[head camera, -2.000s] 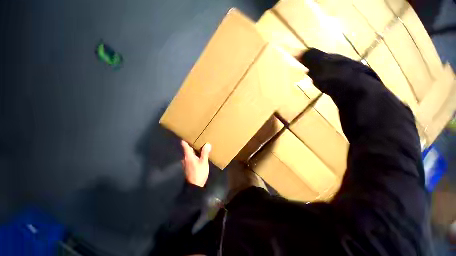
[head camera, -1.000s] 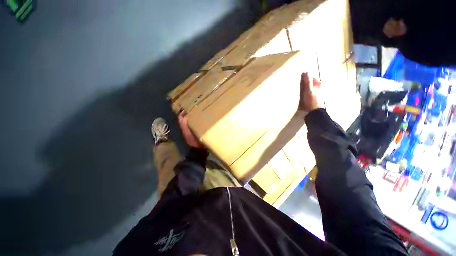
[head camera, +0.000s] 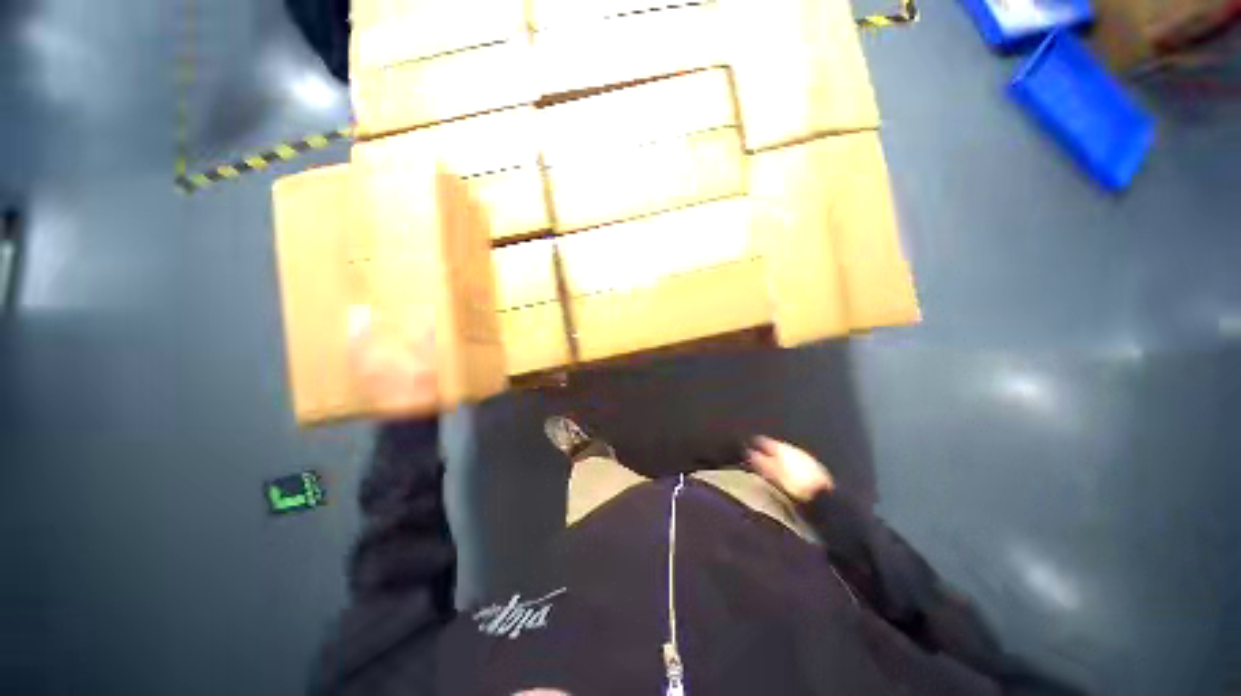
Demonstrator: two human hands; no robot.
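A brown shipping carton (head camera: 316, 292) lies at the left front corner of a block of stacked cartons (head camera: 653, 258), rising above those beside it. My left hand (head camera: 395, 370) is on its near part, blurred and washed out by glare; whether it grips or only rests there is unclear. My right hand (head camera: 793, 469) is away from the cartons, in front of my body at the right, slightly blurred and holding nothing. Another carton (head camera: 837, 245) sits raised at the right front corner of the block.
Blue plastic crates (head camera: 1085, 109) stand at the upper right. Yellow-black floor tape (head camera: 266, 161) runs left of the block. A small green and black item (head camera: 294, 491) lies on the grey-blue floor at the left. My shoe (head camera: 565, 434) shows below the block. A dark shape is at the top left.
The carton held between both hands has come down on the block's left side. My right hand has come off it and back towards my body. The view has turned to face the block.
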